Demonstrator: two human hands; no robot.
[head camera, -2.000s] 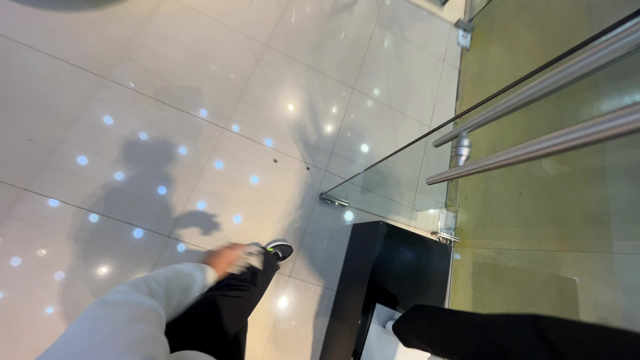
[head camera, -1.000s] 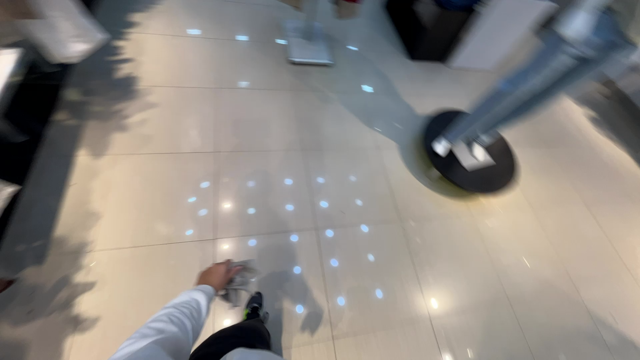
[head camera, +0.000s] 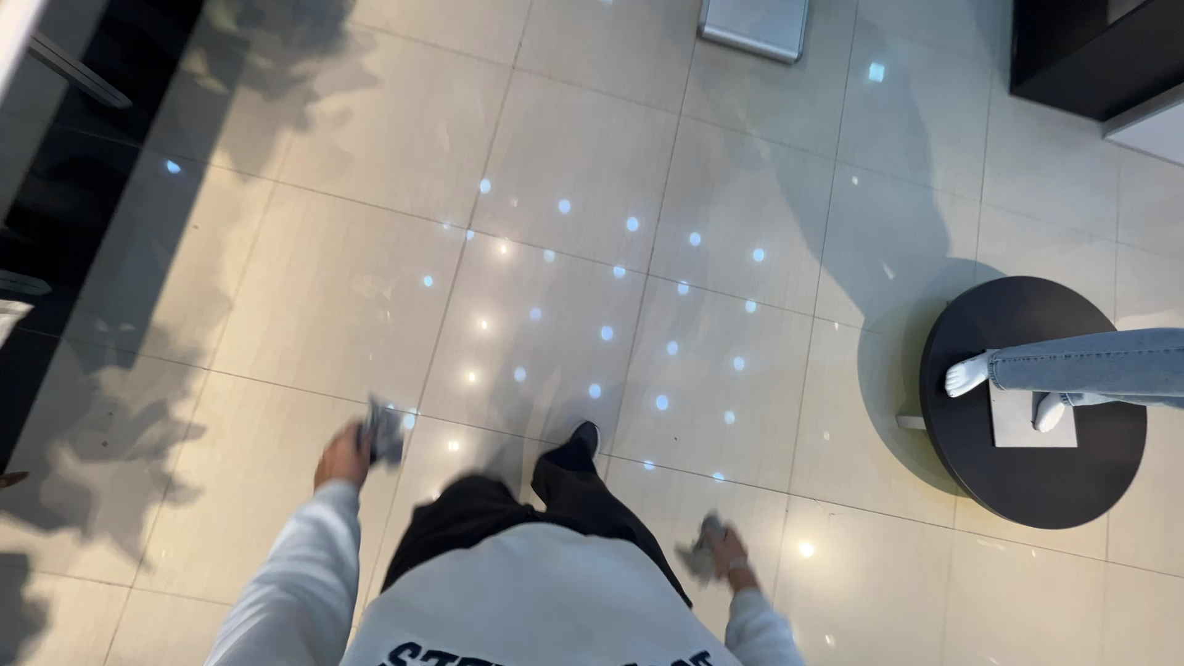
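Note:
My left hand (head camera: 342, 457), at the end of a white sleeve, is closed around a blurred grey cloth (head camera: 383, 431) that sticks out past the fingers. On the other side of my body, my right hand (head camera: 731, 553) grips a second crumpled grey cloth (head camera: 700, 549), also blurred. Both hands hang over the tiled floor, away from any furniture. Between them are my dark trousers and one dark shoe (head camera: 585, 434).
A round black platform (head camera: 1027, 490) carries mannequin legs in blue jeans (head camera: 1082, 361) at the right. A metal base plate (head camera: 754, 28) lies at the top, a black cabinet (head camera: 1064, 65) at the upper right. Dark fixtures (head camera: 102, 185) and leafy shadows line the left.
The glass door seen two seconds ago has left the view as I moved over the floor. The platform with the mannequin legs is now lower in view. My right hand and its cloth have come into sight.

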